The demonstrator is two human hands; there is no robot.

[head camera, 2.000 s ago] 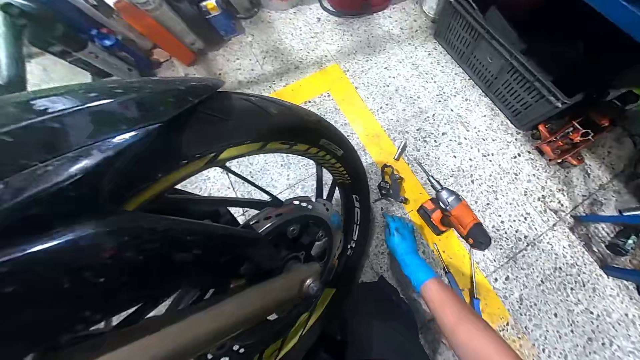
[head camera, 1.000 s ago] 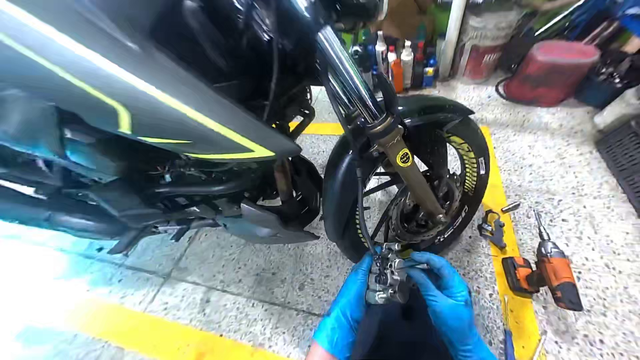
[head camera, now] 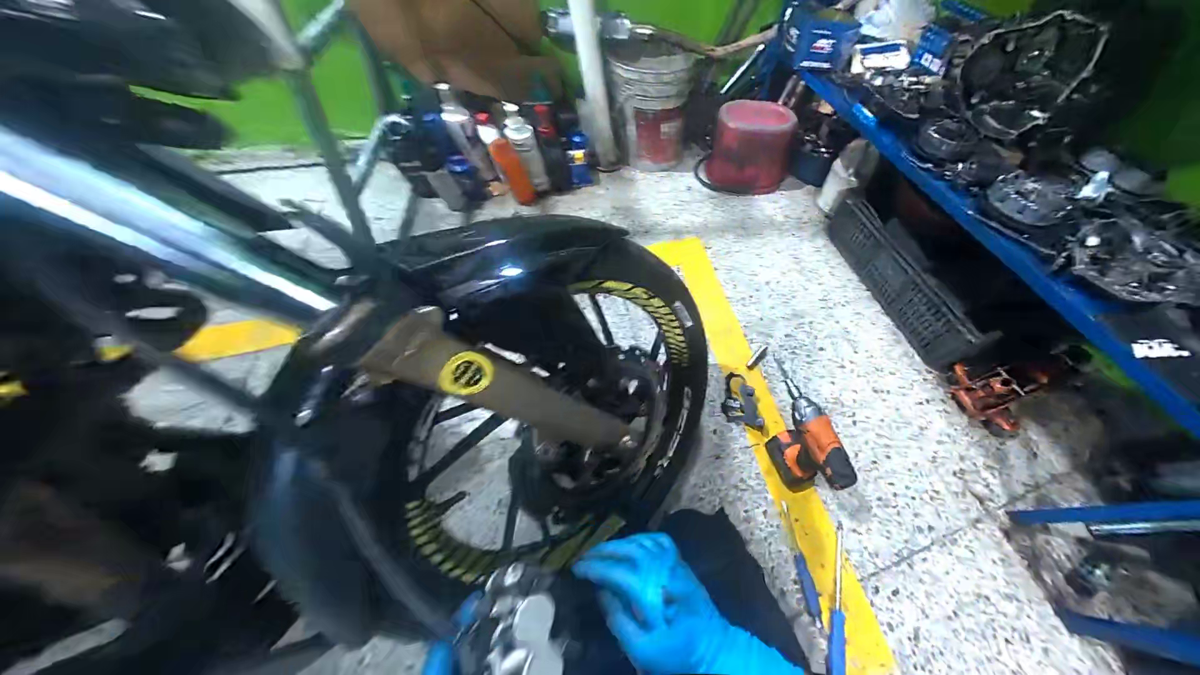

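At the bottom of the head view, my left hand [head camera: 444,647], in a blue glove, is wrapped around a metal brake caliper [head camera: 521,623], which hides most of the fingers. My right hand [head camera: 656,600], also gloved, is just right of the caliper with its fingers curled; whether something small is between them cannot be told. Beyond both hands stands the motorcycle's front wheel [head camera: 696,375], with a fork leg [head camera: 525,398] and a black fender [head camera: 487,248].
On the floor to the right lie an orange cordless impact driver [head camera: 817,445], a dark metal bracket [head camera: 742,401], a socket [head camera: 757,356] and blue-handled screwdrivers [head camera: 837,628]. Farther back are bottles [head camera: 511,159], a red bucket [head camera: 752,145], a black crate [head camera: 900,286] and a blue shelf [head camera: 1012,253] with engine parts.
Two seconds ago one gloved hand was by the bracket on the floor. One second ago both hands were together at the caliper; now the right is a little apart from it. The view has swung.
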